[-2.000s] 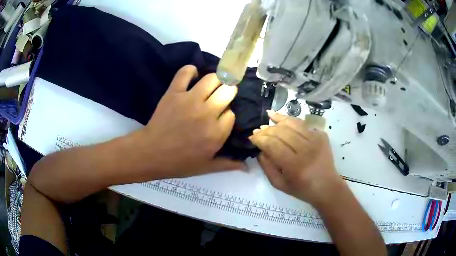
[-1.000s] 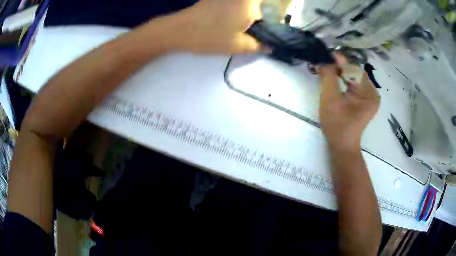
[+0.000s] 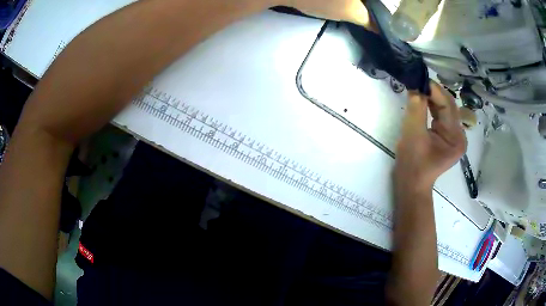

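Observation:
The dark cloth end is held up off the bed, left of and below the machine head. My right hand pinches its right end between thumb and fingers. My left hand is at the top edge, partly cut off and blurred by glare, at the cloth's upper left end; its fingertips are hidden. A dark strip of cloth shows beside my left wrist. The needle and presser foot cannot be made out.
The lamp tube hangs just above the cloth. Black snips lie right of my right wrist. A printed ruler runs along the table's front edge. A red and blue ring-shaped item is at the right table edge. My dark-clothed lap is below.
Both hands have lifted the cloth end from under the machine head and moved up and right in view. The long dark cloth at left has mostly left the view. The camera view has shifted.

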